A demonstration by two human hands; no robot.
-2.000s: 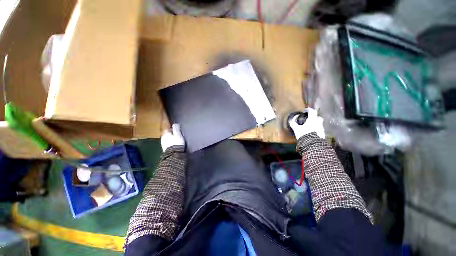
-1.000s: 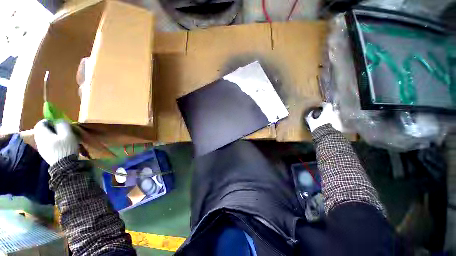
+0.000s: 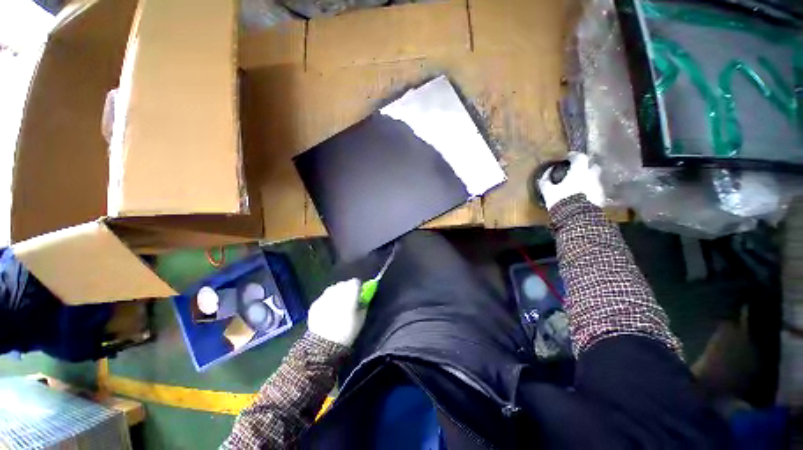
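The coated panel (image 3: 379,180) lies tilted on the cardboard-covered bench, matte black with a ragged silver-white patch at its right end. My left hand (image 3: 337,312), in a white knit glove, is closed on a green-handled tool (image 3: 369,291) with a thin stem, over my lap near the panel's lower edge. My right hand (image 3: 574,180), also gloved, is closed on a dark rounded air tool (image 3: 556,174) resting on the bench right of the panel. Most of the air tool is hidden by the hand.
A large open carton (image 3: 180,114) stands left of the panel. A framed panel with green strips (image 3: 722,83) lies on clear plastic (image 3: 607,114) at the right. A blue bin with discs (image 3: 207,347) is below left, another bin (image 3: 519,279) below the bench edge. Dark dust marks the cardboard.
My left hand left the panel's lower corner, took the green-handled tool by the carton, and has brought it right, over my lap. My right hand stays on the air tool.
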